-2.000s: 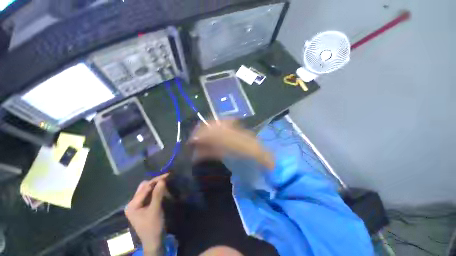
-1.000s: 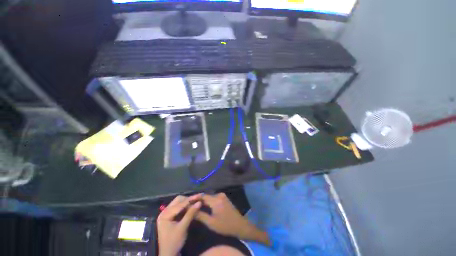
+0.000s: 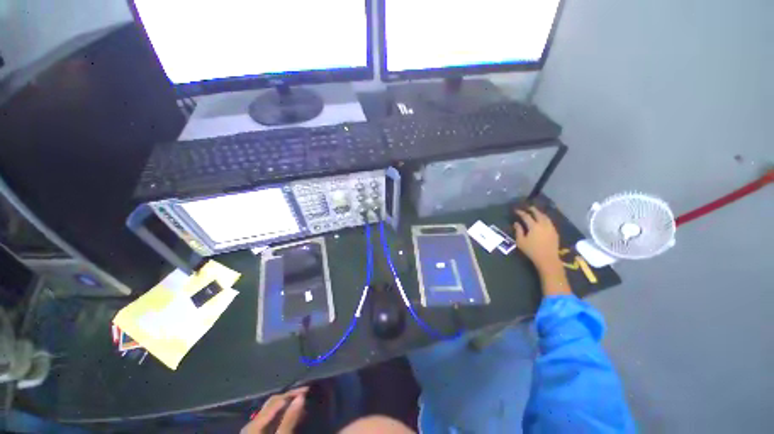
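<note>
My right hand rests over a small black handheld item at the bench's right end and mostly hides it. My left hand is low at the picture's bottom edge, partly cut off, fingers close together; whether it holds anything is unclear. A dark phone with a small white label lies on the left blue coupler plate. The right coupler plate shows a pale L-shaped mark and no phone. A thin black lead is at the left plate's near edge.
A black mouse and blue cables lie between the plates. The tester stands behind, under keyboards and two monitors. Papers lie left. White cards, a yellow item and a fan are right.
My hands were together near the bench's front edge. My right hand has moved out to the right end; my left has dropped lower. The view has tilted up, showing more of the monitors.
</note>
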